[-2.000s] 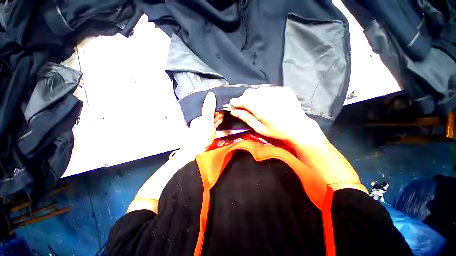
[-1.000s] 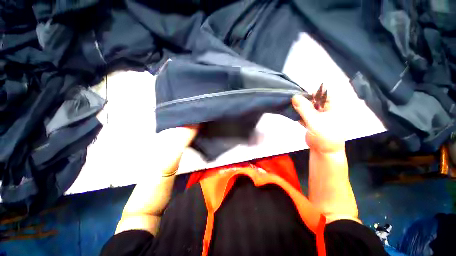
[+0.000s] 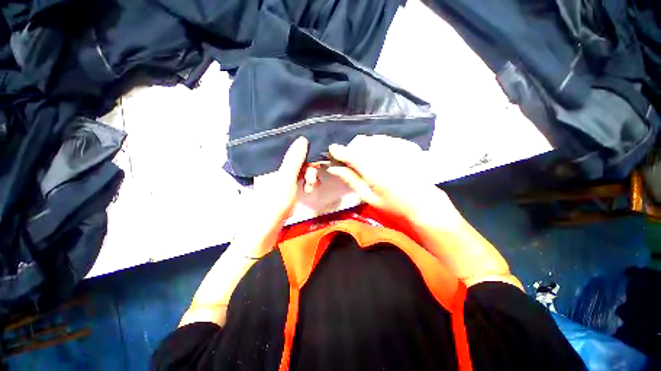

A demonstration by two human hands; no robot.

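Dark navy-grey trousers (image 3: pixel 279 90) lie in front of me, running to the far side of the table. Their waistband (image 3: pixel 269 148), with a pale line along it, faces me. My left hand (image 3: pixel 279 177) holds the waistband's near edge at the middle, thumb on top. My right hand (image 3: pixel 377 170) grips the same edge just to the right, its fingertips close to the left hand's. A thin dark line shows between the fingertips; I cannot tell whether it is a tool or cloth. Both hands are overexposed.
Heaped dark garments with grey pocket bags lie left (image 3: pixel 72 159) and right (image 3: pixel 601 119) on the white tabletop (image 3: pixel 170 188). The table's near edge runs before my orange apron (image 3: pixel 304 264). The floor (image 3: pixel 174 311) is blue, with a blue plastic bag (image 3: pixel 598 344) at lower right.
The hands, spread apart a second ago, have come together at the waistband's near edge. The waistband now lies lower and flatter. The dark pointed tool seen at my right hand no longer shows clearly.
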